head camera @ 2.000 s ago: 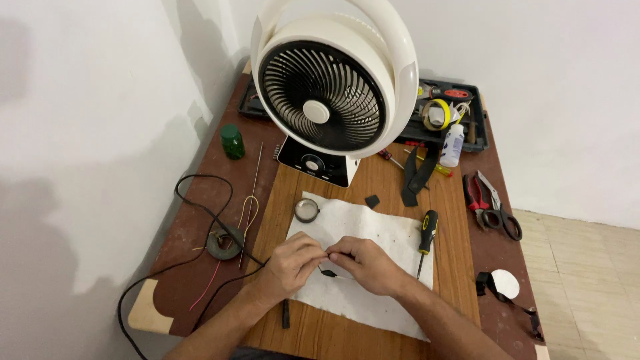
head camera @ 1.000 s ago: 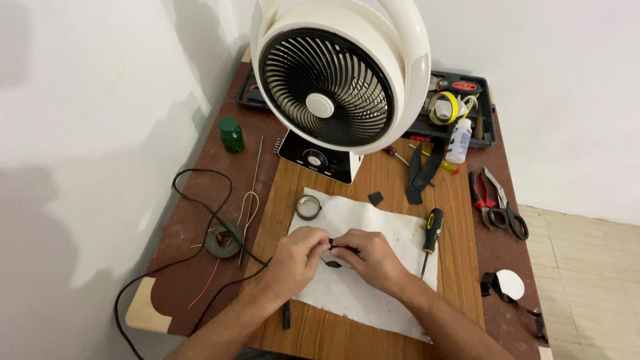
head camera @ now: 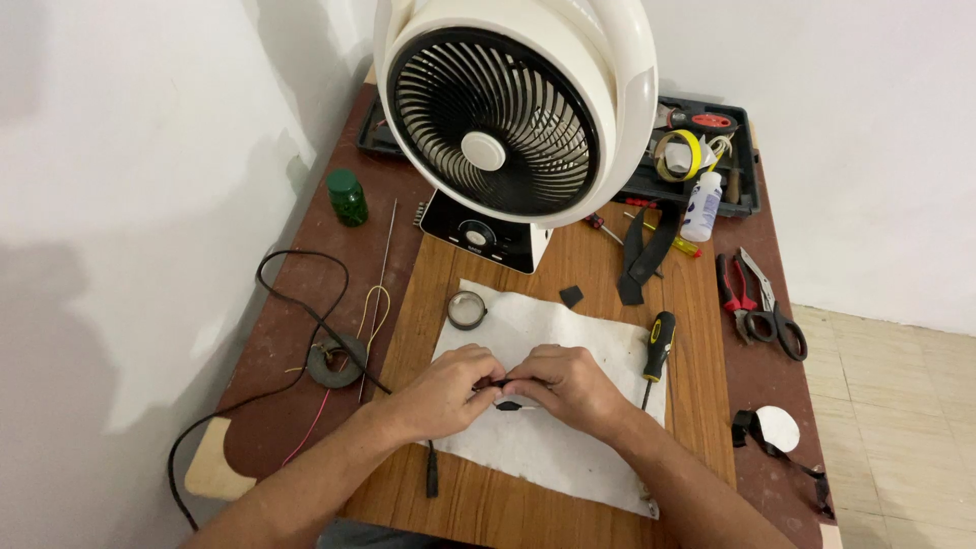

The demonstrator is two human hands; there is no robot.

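Observation:
Over the white cloth [head camera: 564, 457], my left hand [head camera: 450, 389] and my right hand [head camera: 568, 389] meet fingertip to fingertip. Both pinch a small dark piece [head camera: 501, 383], mostly covered by the fingers; its kind cannot be told. Just beneath them a small black part with a pale, thin end [head camera: 508, 406] shows against the cloth. A roll of tape [head camera: 467, 309] lies at the cloth's upper left corner. To the right of my right hand rests a black and yellow screwdriver [head camera: 659, 347]. A black cable connector [head camera: 432, 473] lies below my left wrist.
A white fan [head camera: 482, 151] stands behind the cloth. Black cable [head camera: 305, 309] loops at left beside a dark ring [head camera: 336, 361] and a green-lidded jar [head camera: 347, 198]. At right are pliers [head camera: 736, 293], scissors [head camera: 774, 320], black strips [head camera: 648, 252], a white bottle [head camera: 701, 207] and a tool tray [head camera: 751, 164].
My fingers have shifted slightly around the small dark piece, and both hands remain together over the cloth. The view has moved a little.

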